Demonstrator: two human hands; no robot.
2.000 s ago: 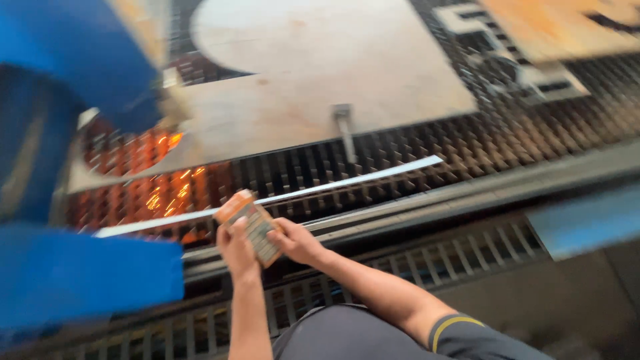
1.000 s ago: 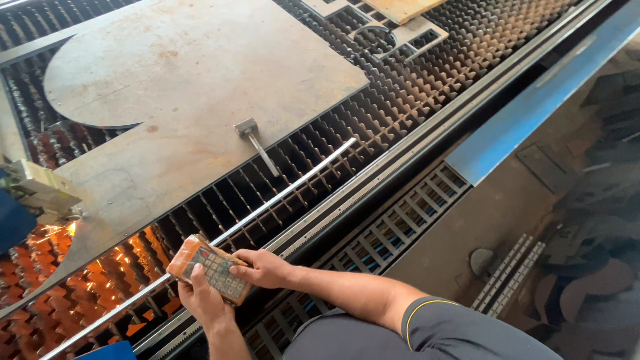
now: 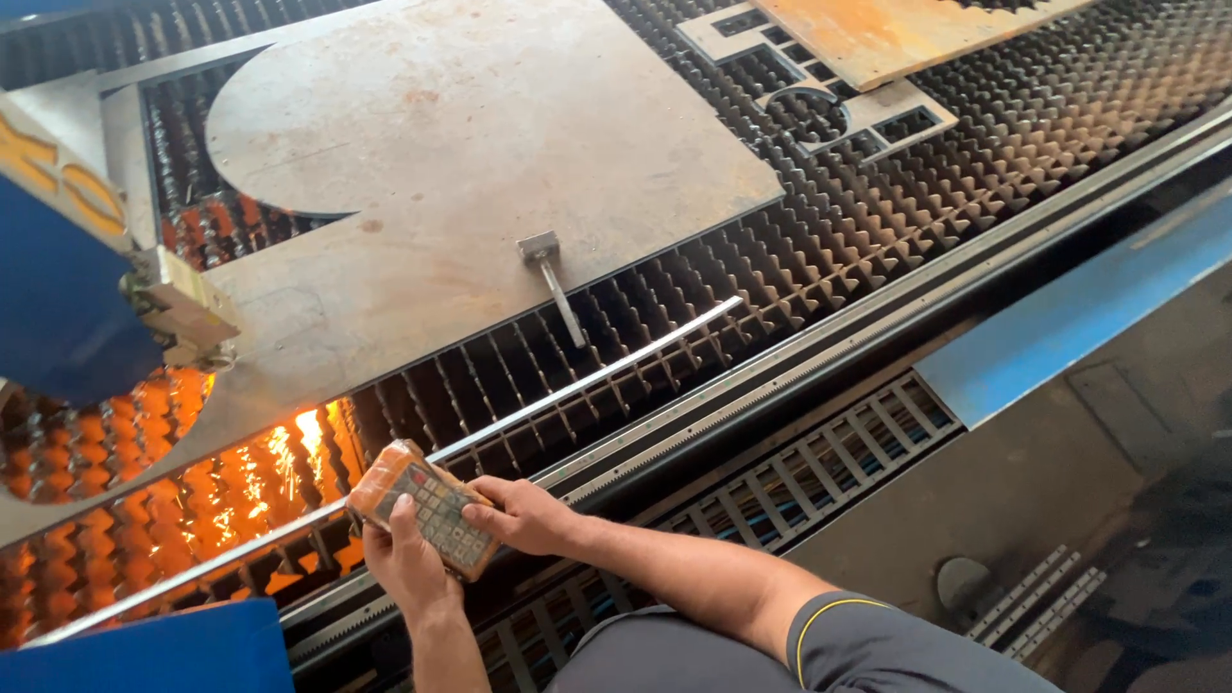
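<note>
Both hands hold an orange handheld remote control with a keypad [image 3: 428, 510], wrapped in clear plastic. My left hand [image 3: 409, 563] grips its lower left side, the thumb on the keys. My right hand [image 3: 525, 515] holds the right edge, its thumb over the keypad. Beyond them, a large steel sheet [image 3: 481, 144] with a curved cutout lies on the toothed slats of a laser cutting bed [image 3: 866, 221]. A hammer-shaped metal tool [image 3: 558, 289] rests with its head on the sheet's edge. A thin metal strip [image 3: 597, 378] runs along the slats.
At the left is the blue and white cutting head carriage [image 3: 183, 303], with orange glow and sparks beneath it. A cut-out metal frame [image 3: 905, 120] and a rusty plate [image 3: 866, 38] lie at the upper right. A guide rail [image 3: 828, 346] and a cable tray [image 3: 808, 462] run along the near edge.
Compared with one second ago, more of the blue carriage shows at the left, and the glow under the sheet's near edge looks brighter. The hands keep hold of the remote. The view has shifted.
</note>
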